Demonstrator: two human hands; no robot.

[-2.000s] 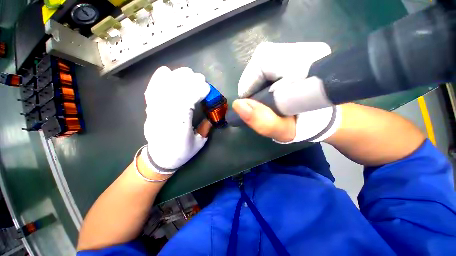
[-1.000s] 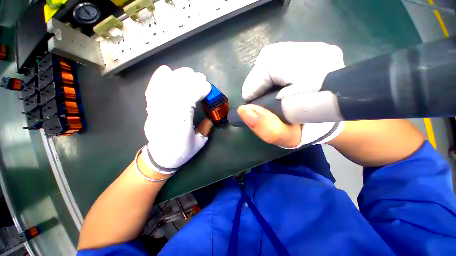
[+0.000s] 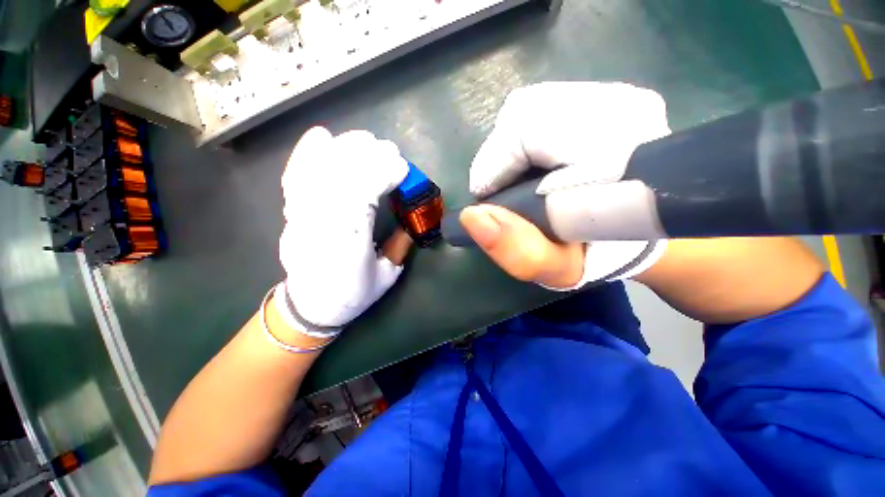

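Note:
My left hand, in a white glove with a bare fingertip, holds a wound coil over the bench. The coil has orange windings, a blue part at its top and a black base at the lower end. My right hand, gloved with a bare thumb, grips a long dark-grey inline tool with a pale band. The tool points left, and its thin tip is at the coil's lower end. I cannot tell whether it touches the pins.
A coil stack stands at the bench's left, with a single coil beside it. A pale fixture rail with cream clips crosses the back. A black box with a round dial is behind it. A loose coil lies lower left.
Since the earliest frame, the tool's rear end has swung down and my right hand has shifted slightly right. The loose coil at lower left has moved slightly. My left hand stays nearly still.

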